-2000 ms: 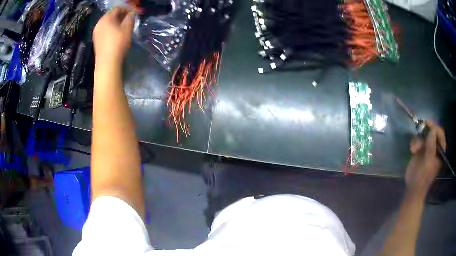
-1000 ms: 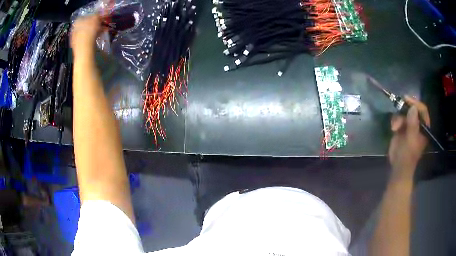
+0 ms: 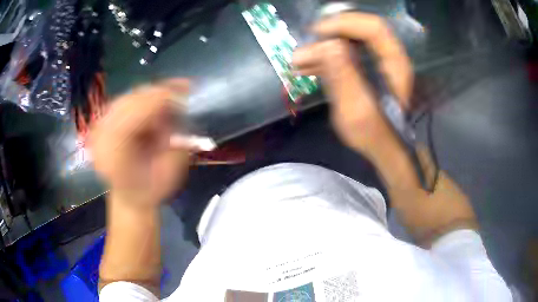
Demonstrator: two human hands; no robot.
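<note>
My left hand [image 3: 138, 144] is blurred, in front of the table's edge at left. It holds a cable whose small white end [image 3: 203, 143] and reddish strands [image 3: 227, 158] stick out to its right. My right hand [image 3: 357, 76] is closed around the black soldering iron [image 3: 392, 112], its cord looping by the wrist. The iron's tip cannot be made out. The green PCB panel [image 3: 277, 47] lies slanted on the table just left of my right fingers, with thin red wires at its near end. My right hand may hide part of it.
A clear plastic bag [image 3: 44, 76] lies at upper left, with blurred loose red-orange wire ends [image 3: 88, 109] beside it. White connectors [image 3: 147, 50] of black cables lie at the top. A blue bin [image 3: 85, 271] is below the table at lower left.
The view has turned and shifted. My left hand has come back from the plastic bag with a cable. My right hand has moved in beside the panel, still holding the iron.
</note>
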